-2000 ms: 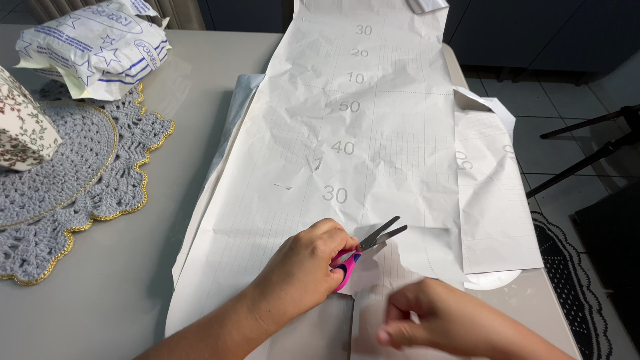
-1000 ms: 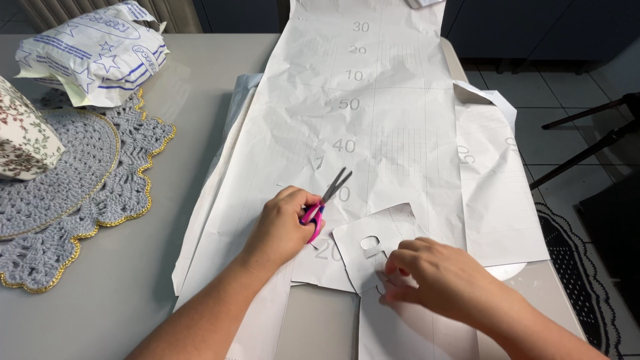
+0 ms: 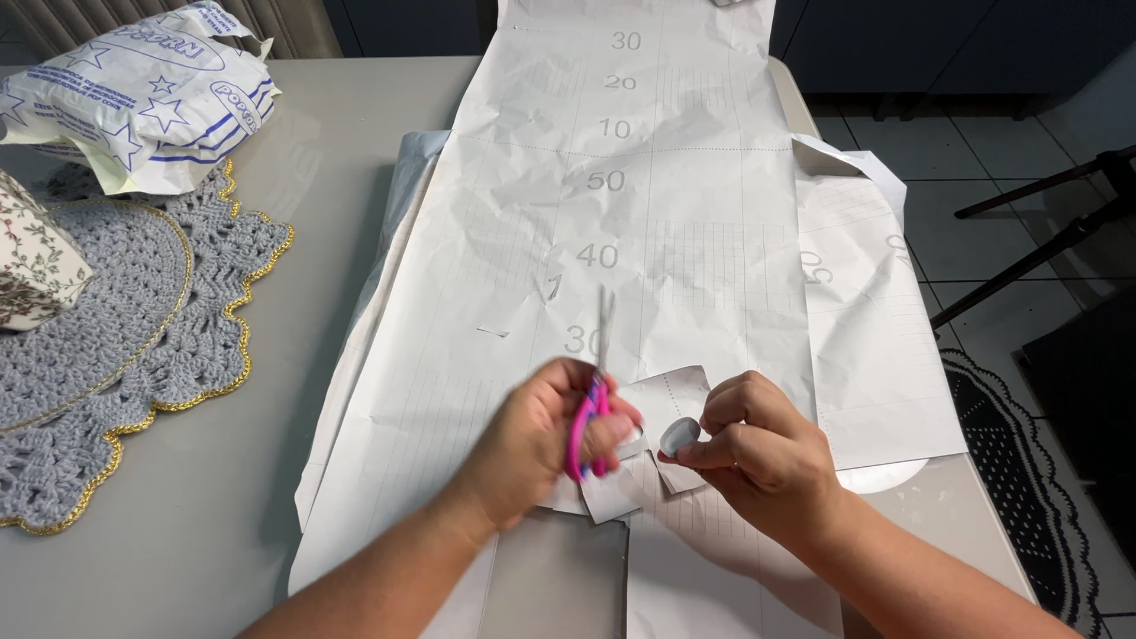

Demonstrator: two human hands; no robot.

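Note:
My left hand [image 3: 537, 439] holds pink-handled scissors [image 3: 589, 426] by their loops, blurred, with the blades pointing away from me; whether the blades are apart is hard to tell. Just right of it, my right hand [image 3: 768, 444] pinches a small rounded piece of paper [image 3: 680, 437] between thumb and fingers. A cut paper flap with a dotted line [image 3: 666, 390] lies between and behind the hands. Beneath everything spreads a large creased white paper sheet [image 3: 497, 222] printed with numbers and grids, with a cut opening at its near side. Small paper scraps [image 3: 493, 331] rest on it.
On the left, a crumpled popcorn bag [image 3: 151, 98] lies by a grey crocheted mat with gold edging [image 3: 213, 355], on which a floral-patterned container [image 3: 31, 257] stands. A folded paper part [image 3: 874, 311] lies over the table's right edge. A black patterned rug [image 3: 1021, 497] covers some floor tiles.
The right hand has come up close to the left and now pinches a small rounded paper piece. The scissors now point more directly away. The cut flap with the hole has shifted from its earlier position.

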